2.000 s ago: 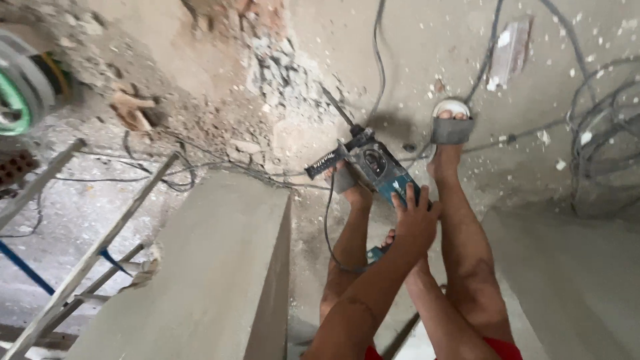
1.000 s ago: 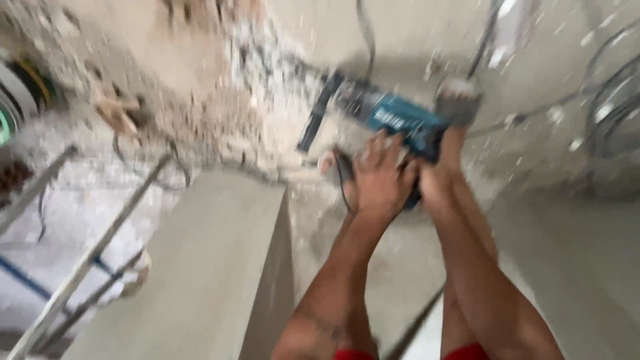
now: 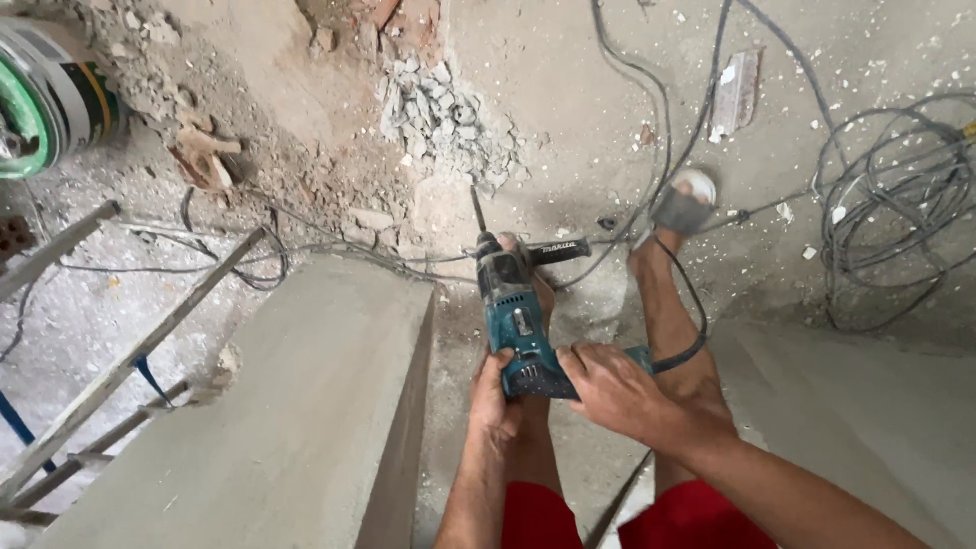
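Observation:
A teal and black Makita rotary hammer point(image 3: 512, 320) lies between my hands, its body pointing up the view. My left hand point(image 3: 494, 393) grips the rear of its housing from the left side. My right hand point(image 3: 614, 389) is closed around the rear handle, where the black power cord comes out. The black side handle point(image 3: 560, 251) sticks out to the right near the front. The steel bit point(image 3: 477, 210) points at the floor just below a heap of broken grey rubble point(image 3: 438, 118); whether its tip touches the floor I cannot tell.
A ladder point(image 3: 130, 366) and a bucket with a green rim point(image 3: 38, 130) are at the left. Smooth cement blocks point(image 3: 290, 412) flank my legs. Black cables cross the floor, with a coil point(image 3: 877, 206) at the right. My sandaled foot point(image 3: 686, 202) is near a cable.
The rotary hammer has swung about; a second ago it lay slanted to the right, with its side handle toward the lower left. That handle now points right. My hands have moved to its rear end.

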